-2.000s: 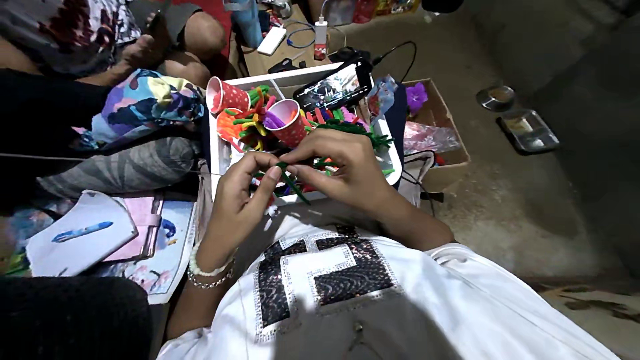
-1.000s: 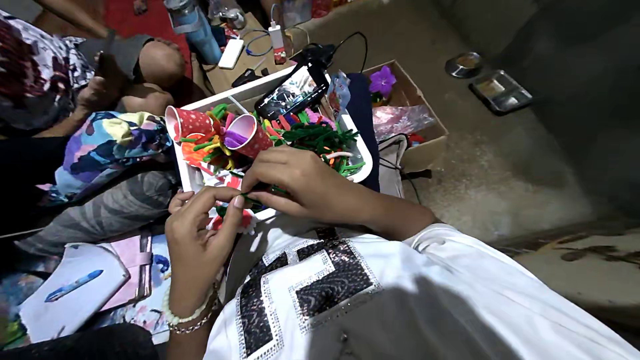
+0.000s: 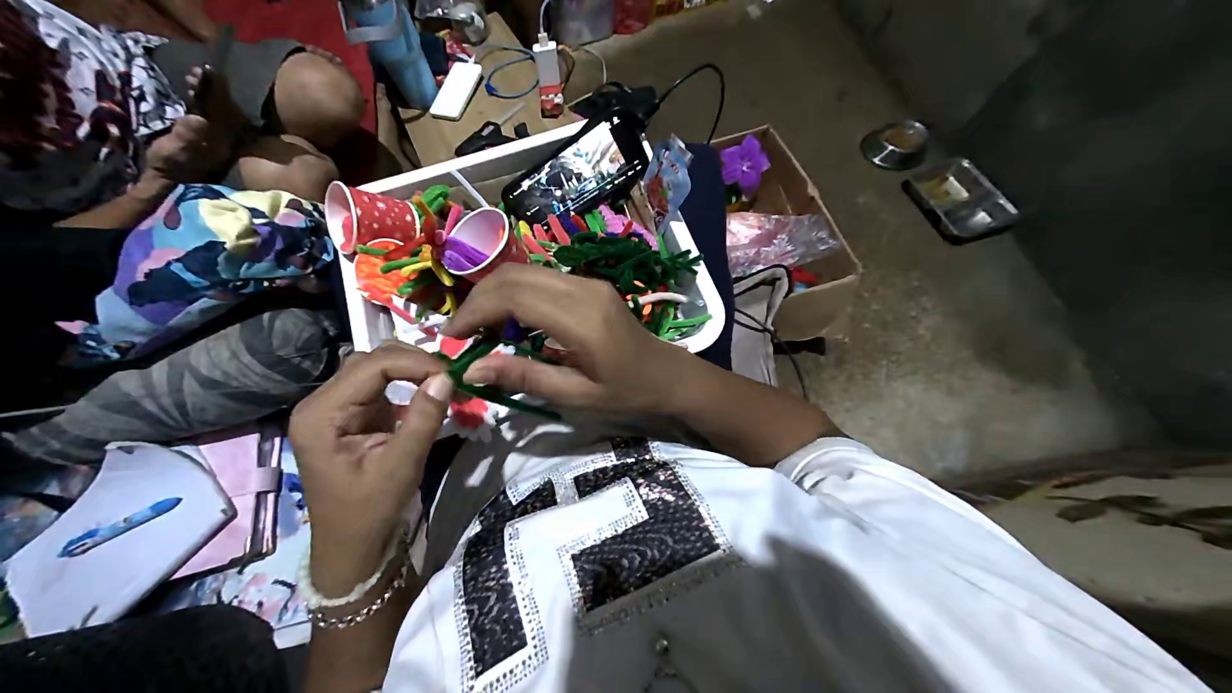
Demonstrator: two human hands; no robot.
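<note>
Dark green pipe cleaners (image 3: 510,400) are pinched between the thumb and forefinger of my left hand (image 3: 371,433). My right hand (image 3: 587,346) holds the same green piece from the right, its thumb close to my left fingertips. Just beyond the hands is a white plastic tray (image 3: 714,313). Inside it are a pile of dark green pipe-cleaner pieces (image 3: 616,258), a red dotted paper cup (image 3: 380,219) and a second cup (image 3: 486,241) with purple pieces. A phone (image 3: 582,168) with a lit screen leans at the tray's far side.
A cardboard box (image 3: 837,260) with a purple flower stands right of the tray. Metal dishes (image 3: 962,200) rest on the floor. At left lie a grey striped cushion (image 3: 212,375), paper with a pen (image 3: 120,527) and a pink notebook (image 3: 226,500). Another person (image 3: 308,96) sits at upper left.
The green piece shows more plainly between my fingers than a second ago, with its strands spread apart. My right hand's fingers have shifted around it. The view has swung somewhat since two seconds ago.
</note>
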